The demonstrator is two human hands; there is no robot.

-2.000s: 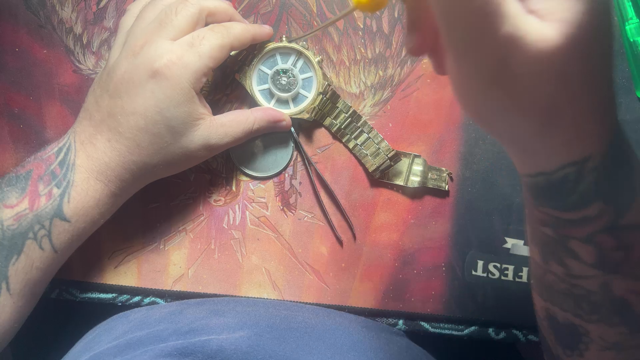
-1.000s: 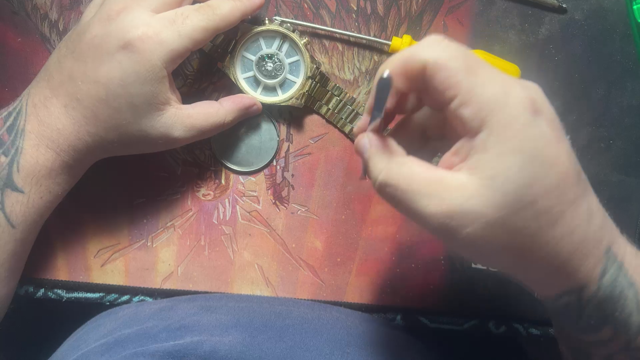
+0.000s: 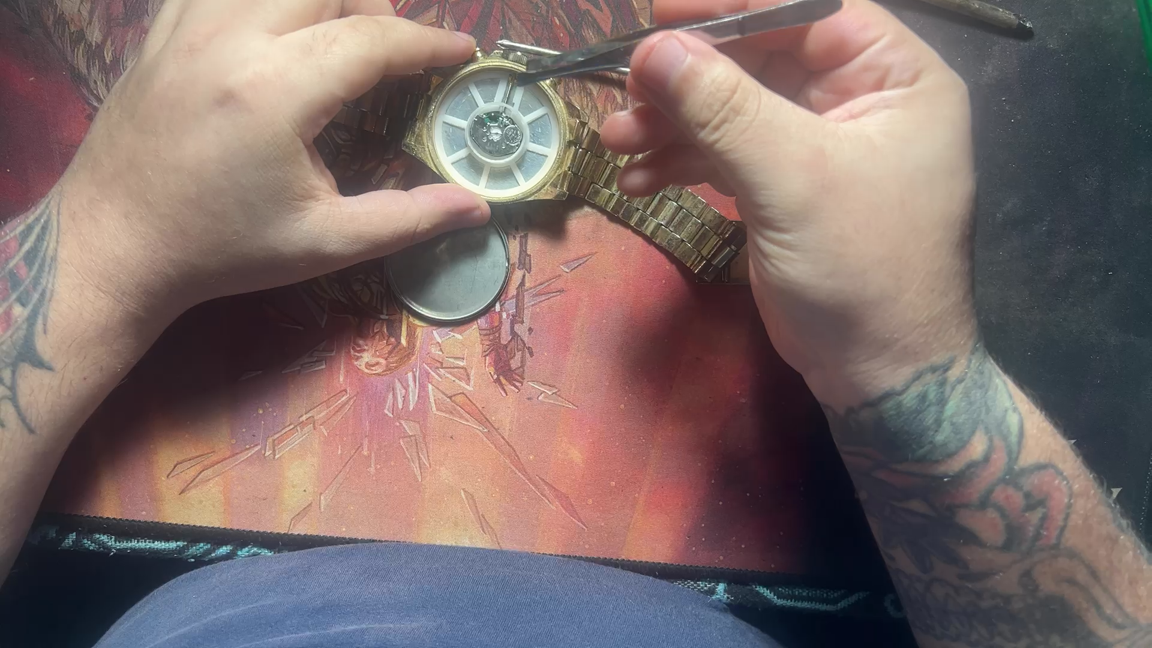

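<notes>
A gold-toned wristwatch (image 3: pixel 547 189) lies with its case back off, showing a white spoked movement holder (image 3: pixel 454 122) around a small movement (image 3: pixel 497 134). My left hand (image 3: pixel 261 144) steadies the case between index finger at the top and thumb at the lower edge. Metal tweezers (image 3: pixel 684 40) are pinched in my right hand (image 3: pixel 801 153), their tips over the upper right rim of the open case. The round metal case back (image 3: pixel 452 274) lies just below the watch, near my left thumb. The metal link bracelet (image 3: pixel 661 211) runs to the right, its end hidden behind my right hand.
A screwdriver's metal shaft (image 3: pixel 531 49) lies along the top of the watch; its handle is hidden. A dark thin tool (image 3: pixel 981 13) lies at the top right. Beneath everything is a printed mat (image 3: pixel 558 450) with a stitched front edge.
The tweezers, on the mat two seconds ago, are now in my right hand with their tips at the watch. The yellow-handled screwdriver was put down above the watch. My left hand still holds the case.
</notes>
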